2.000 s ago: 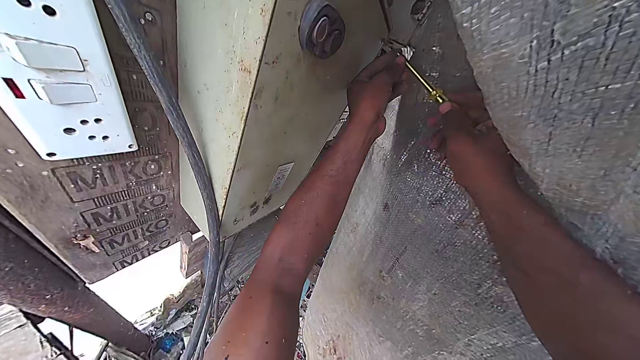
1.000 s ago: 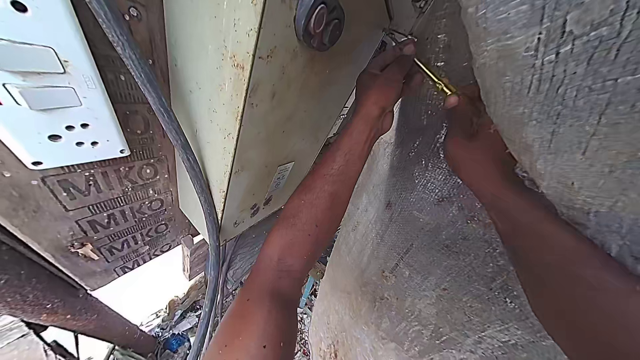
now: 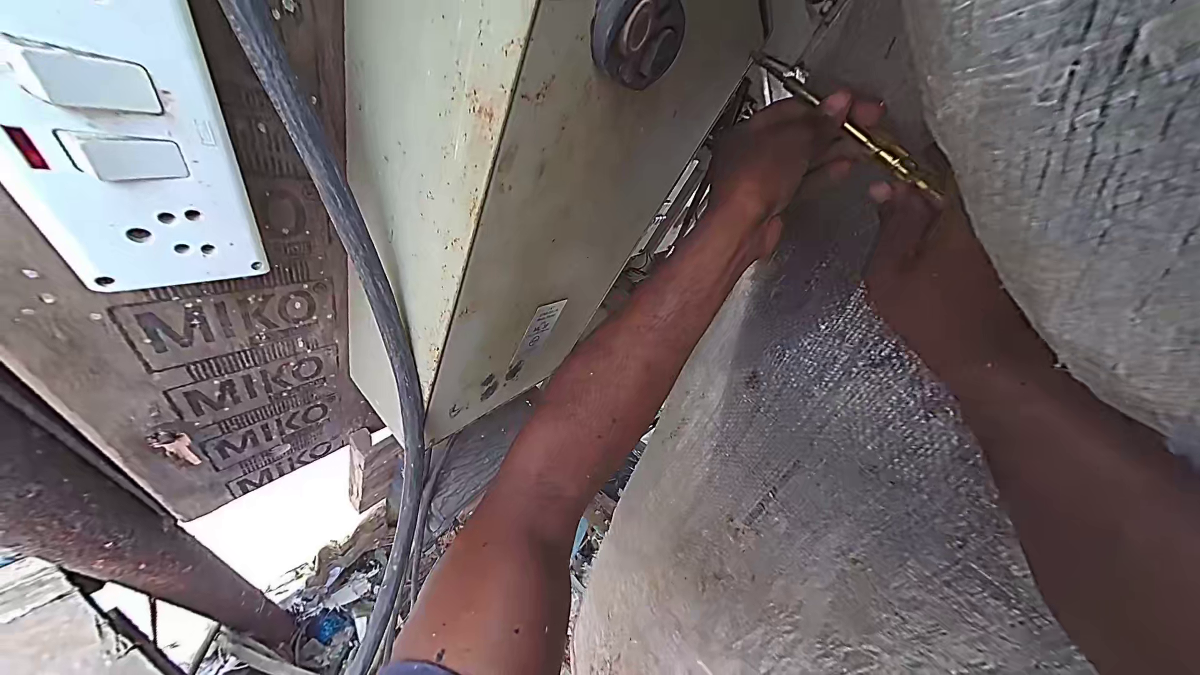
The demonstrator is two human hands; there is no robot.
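My right hand [image 3: 909,216] holds the yellow handle of a screwdriver [image 3: 877,145], whose dark shaft points up and left. At the right edge of the metal box [image 3: 581,187], my left hand [image 3: 769,155] is raised, its fingertips against the screwdriver's shaft. The shaft's end lies beside small metal parts [image 3: 795,73] near the box's top right edge. My left palm is turned away, so whether it also grips something there is hidden. A dark round rotary knob [image 3: 639,39] sits on the box's front face.
At the left, a white switch and socket plate [image 3: 131,169] is fixed to a marked wooden board [image 3: 281,225]. A thick grey cable [image 3: 361,244] runs down beside the box. Woven sacking [image 3: 750,487] hangs under my arms, a bulging sack [image 3: 1069,187] at right. Litter [image 3: 347,591] and a rusty pipe [image 3: 122,544] are below.
The screwdriver's handle has shifted in my right hand, with more of it showing above the fingers. My left fingers have come to the shaft.
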